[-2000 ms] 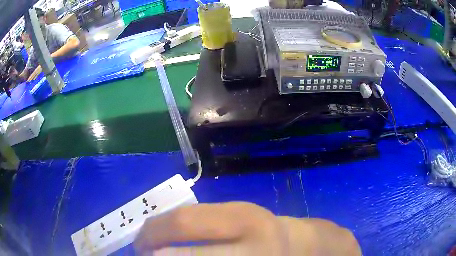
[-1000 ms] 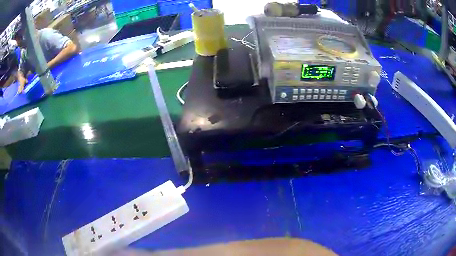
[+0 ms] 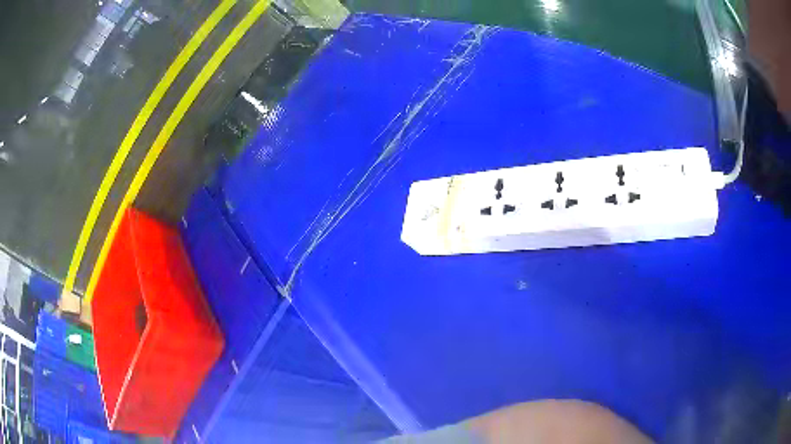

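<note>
A white three-outlet socket strip [image 3: 564, 204] lies face up on the blue sheet, right of centre. It has dark holes, yellowish tape near its left end and a white cord leaving its right end. A blurred patch of bare skin, seemingly my left hand or wrist [image 3: 559, 421], shows at the bottom edge with a greyish sleeve edge to its left. It is below the strip and apart from it. Its fingers are cut off, so whether it holds anything is hidden. My right hand is not identifiable.
A red crate [image 3: 173, 338] stands at the table edge on the left. The floor with yellow lines [image 3: 130, 165] lies beyond it. The green line surface [image 3: 607, 30] is at the top. A clear strip [image 3: 724, 78] and a dark shape are at the upper right.
The view has swung left and down. The meter and its stand have mostly left the picture, and the red crate has come in. The socket strip appears farther right.
</note>
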